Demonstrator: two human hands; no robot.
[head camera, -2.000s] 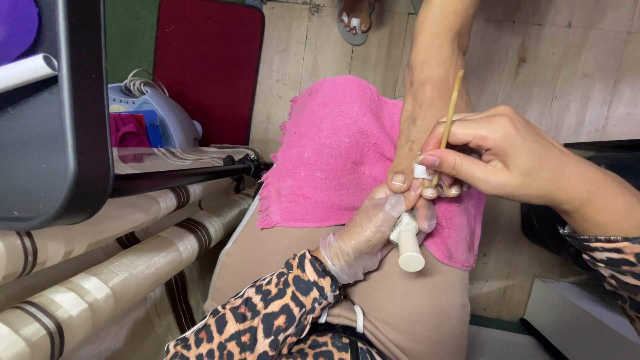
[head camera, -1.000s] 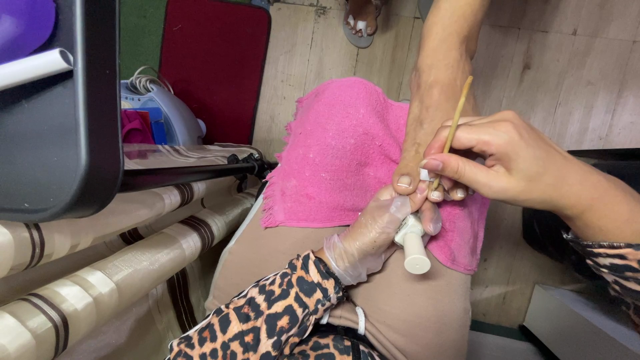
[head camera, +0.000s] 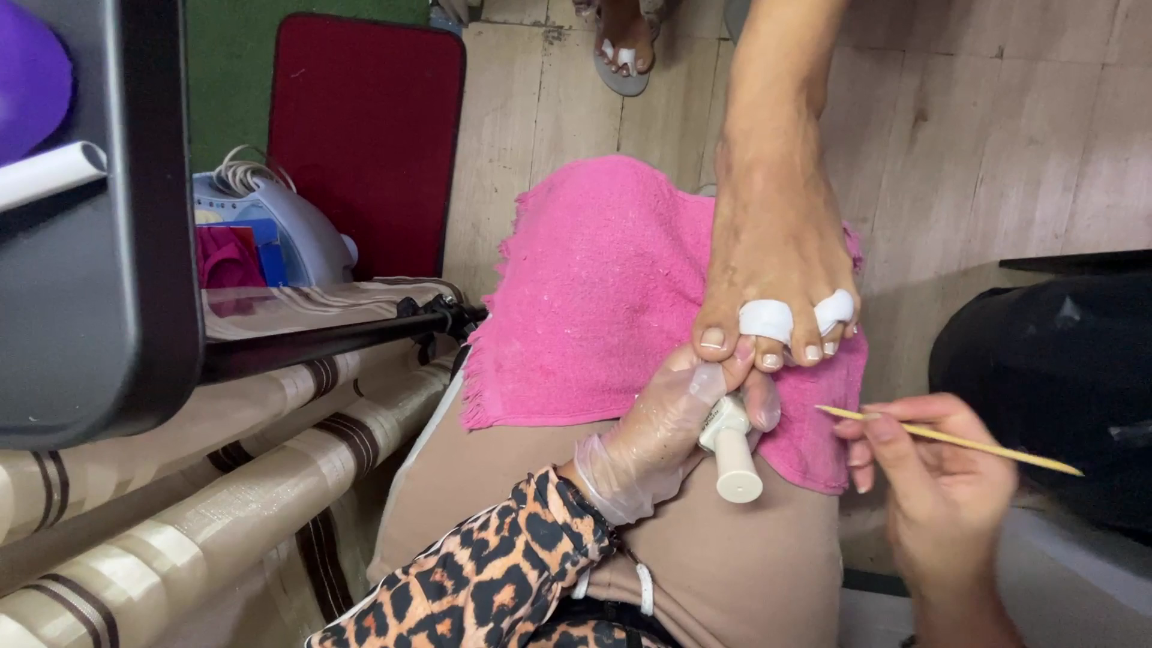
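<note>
Another person's bare foot (head camera: 778, 234) rests on a pink towel (head camera: 594, 297) over my lap, with white toe separators (head camera: 766, 319) wound between the toes and pale polish on the nails. My left hand (head camera: 661, 423), in a clear plastic glove, holds a nail polish bottle (head camera: 731, 441) with its cap on, the cap pointing down in view; its fingertips touch the foot near the big toe. To the right of the foot, my bare right hand (head camera: 936, 468) grips a thin wooden manicure stick (head camera: 954, 438) between thumb and fingers, its pointed end toward the toes but apart from them.
A black tray (head camera: 153, 270) with a white tube (head camera: 54, 175) juts in at the left. Behind it are a blue device (head camera: 297, 229) with a coiled cord, a red mat (head camera: 364, 135) and striped curtain fabric (head camera: 207, 468). Another sandalled foot (head camera: 625, 54) stands at the top.
My right hand has drawn back from the toes, to the right and down, with the stick still in it. My left hand keeps its hold on the bottle.
</note>
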